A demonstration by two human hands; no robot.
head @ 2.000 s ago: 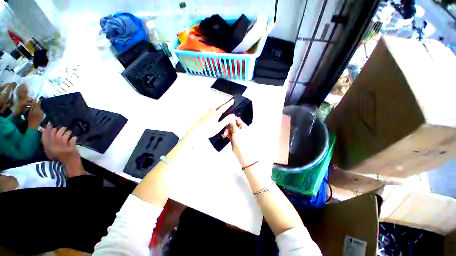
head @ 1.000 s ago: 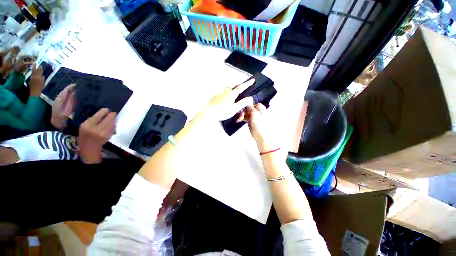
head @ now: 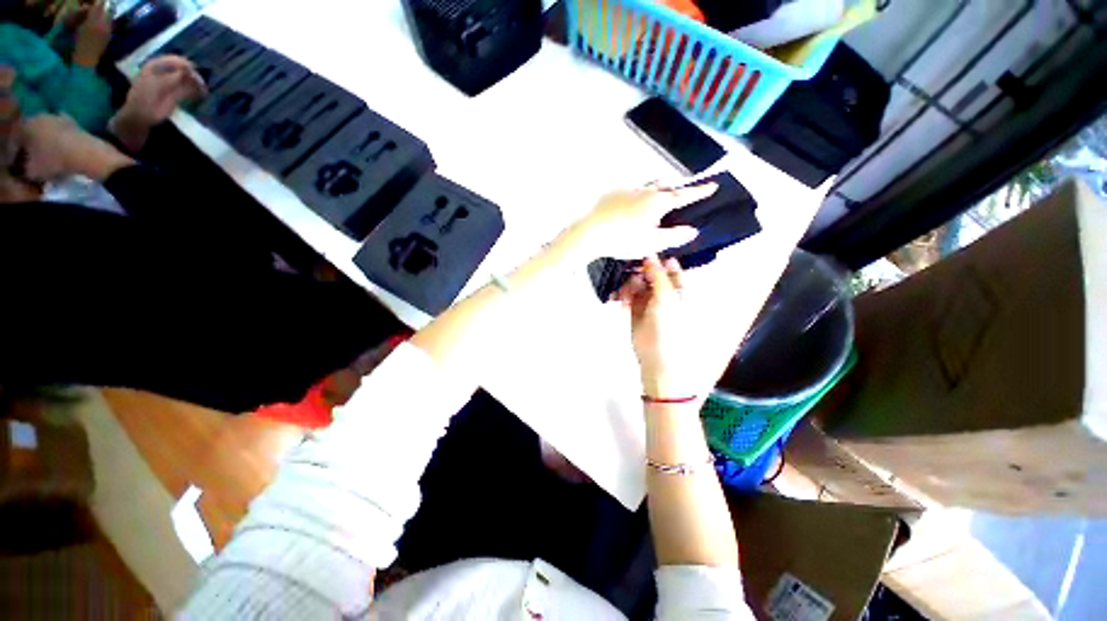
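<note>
A black insert tray or tray stack [head: 726,216] lies on the white worktable [head: 546,158] in front of me. My left hand [head: 637,224] reaches over it with the fingers spread and resting on its top and near side. My right hand [head: 653,291] is at its near end, fingers bent around a dark ridged corner [head: 603,278]. The right fingertips partly hide what they pinch. Separate black trays with recesses [head: 429,243] stand in a row along the table's left edge.
A smartphone [head: 675,134] lies behind the tray. A light blue basket [head: 662,61] and black blocks [head: 819,115] stand at the back, a tray stack [head: 473,43] left of them. A lined bin [head: 789,328] and carton [head: 983,328] are right. Another person's hand [head: 158,97] is far left.
The view has shifted, showing more of the tray row on the left. The neighbour's hands have let go of the tray they held. My hands stay on the black tray.
</note>
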